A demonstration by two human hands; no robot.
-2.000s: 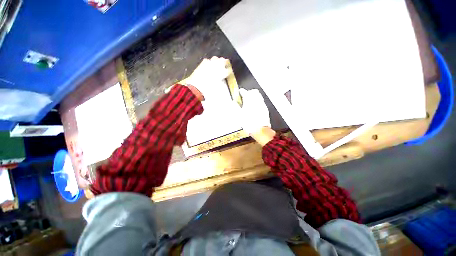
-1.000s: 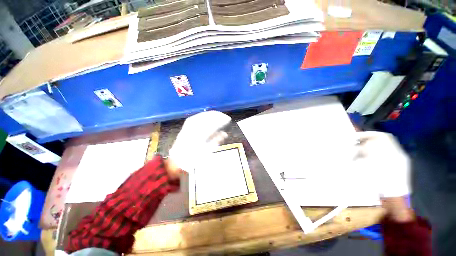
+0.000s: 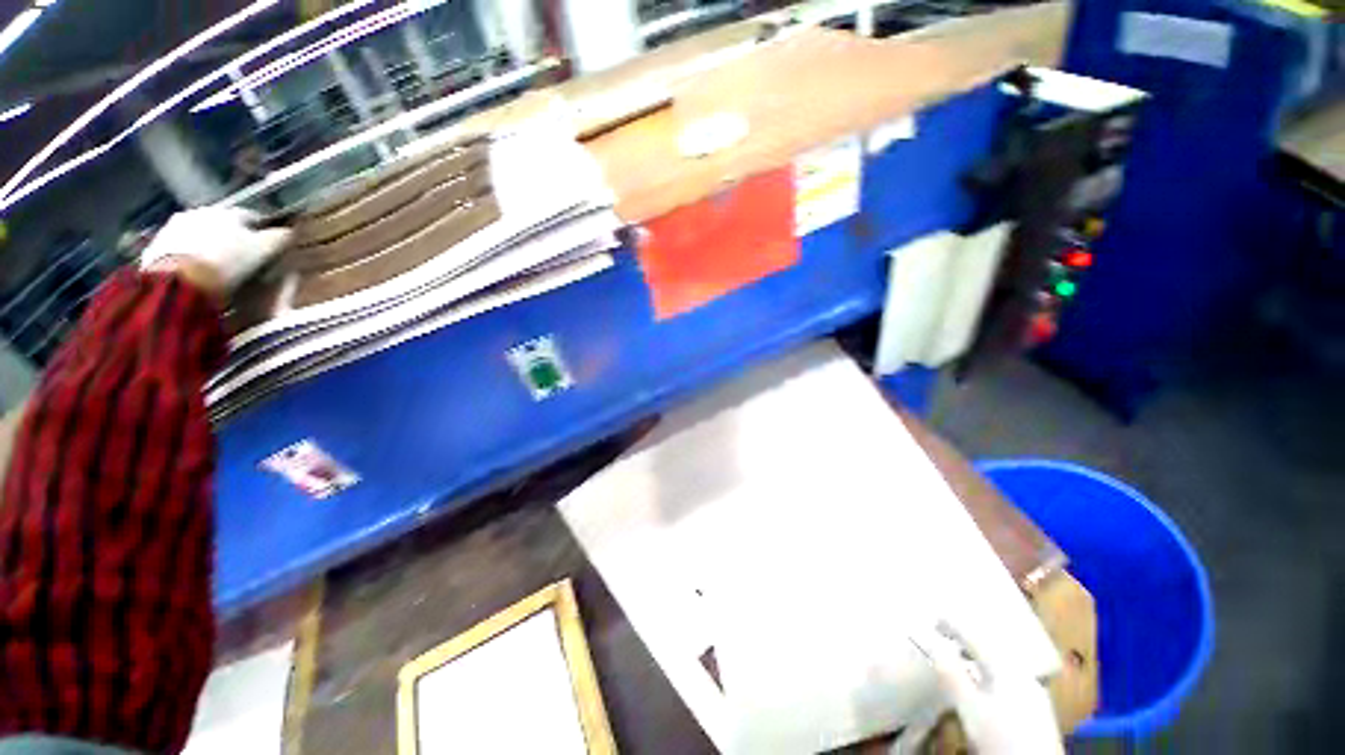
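My gloved left hand [image 3: 219, 248] is at the far left end of a stack of brown zippered panels and white sheets [image 3: 387, 236] on the upper ledge; its grip is unclear. My gloved right hand [image 3: 1010, 711] is blurred and cut by the bottom edge, at the front right corner of large white sheet stock [image 3: 782, 516]; its hold is unclear. The pale yellow cutting die [image 3: 587, 671] lies on the dark board [image 3: 428, 590] with a white piece inside its frame. The die's front is cut off by the picture.
A blue machine [image 3: 443, 413] runs behind the board, with a control panel [image 3: 1074, 280] at its right. A blue tub [image 3: 1143, 590] stands beyond the bench's right end. Another white sheet [image 3: 244, 708] is at lower left. An orange-red sheet [image 3: 720, 244] is on the machine front.
The view has turned up and to the right. My left hand has moved from the die to the stack on the ledge. My right hand is now lower, at the sheet's front corner.
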